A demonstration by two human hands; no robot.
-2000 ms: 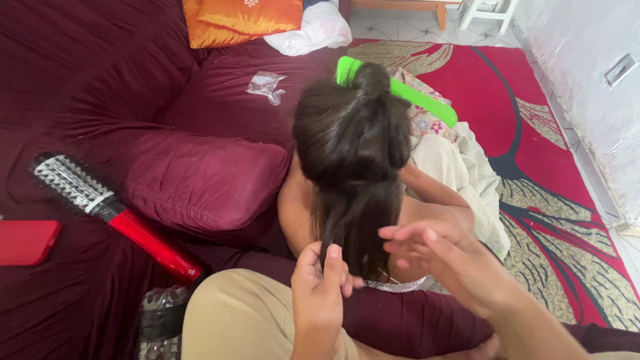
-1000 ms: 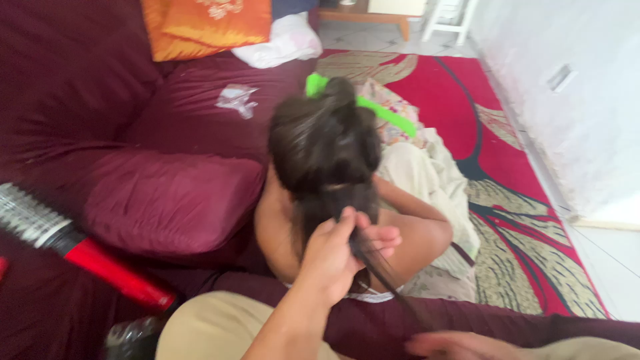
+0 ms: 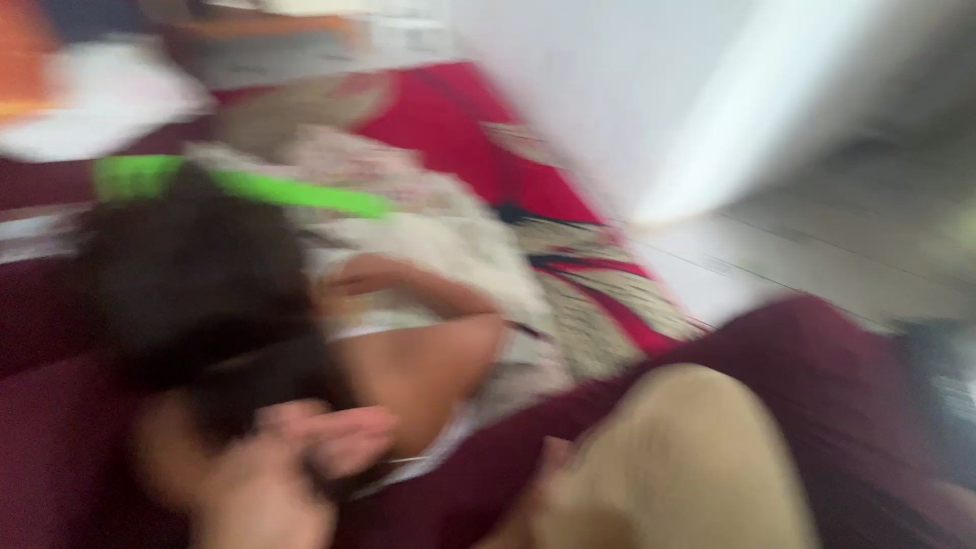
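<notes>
The view is strongly blurred. My left hand [image 3: 290,465] is at the lower left, behind the neck of a seated person, its fingers closed around a dark lock of hair. The person's dark hair [image 3: 198,282] is gathered at the crown, with looser hair hanging below. A bright green comb [image 3: 305,192] is stuck through the hair at the top of the head. The person's bent arm [image 3: 450,335] lies to the right. My right hand cannot be made out.
My knee in beige trousers [image 3: 686,457] rises at lower right, beside the maroon sofa cover [image 3: 793,358]. A red patterned rug [image 3: 457,145] lies beyond the person, along a white wall [image 3: 579,84]. A blurred dark object [image 3: 938,366] is at the right edge.
The view has swung to the right. The red-handled round brush, seen at the left before, is out of view. My right hand, low in the frame a second ago, no longer shows.
</notes>
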